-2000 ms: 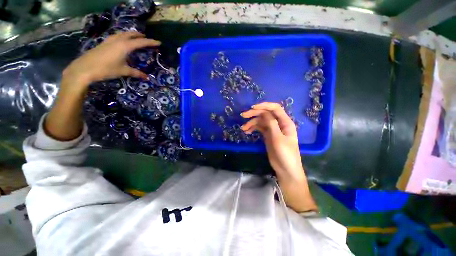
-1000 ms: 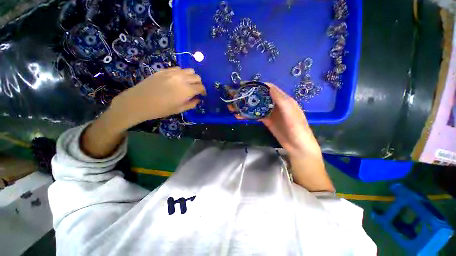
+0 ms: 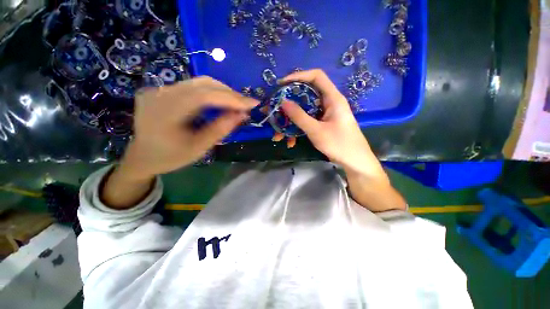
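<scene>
My right hand (image 3: 328, 121) holds a round black unit (image 3: 297, 99) over the front edge of the blue tray (image 3: 413, 111). Its thumb lies on the unit's blue-black circuit face. White wire (image 3: 272, 114) sticks out from the unit's left side. My left hand (image 3: 181, 124) is blurred, left of the unit, with its thumb and finger close together near the wire. Whether they grip anything is unclear. Small coil springs (image 3: 269, 30) lie in clumps in the tray.
A pile of wired round units (image 3: 123, 57) lies left of the tray. A white disc on a wire (image 3: 218, 54) hangs over the tray's left wall. More springs (image 3: 397, 36) line the tray's right side. A pink carton (image 3: 534, 114) stands far right. A blue stool (image 3: 509, 232) is below.
My left hand has moved from the pile to beside the unit, now in my right hand. The right thumb has moved onto the unit's face. The view has shifted, with the tray higher in the picture.
</scene>
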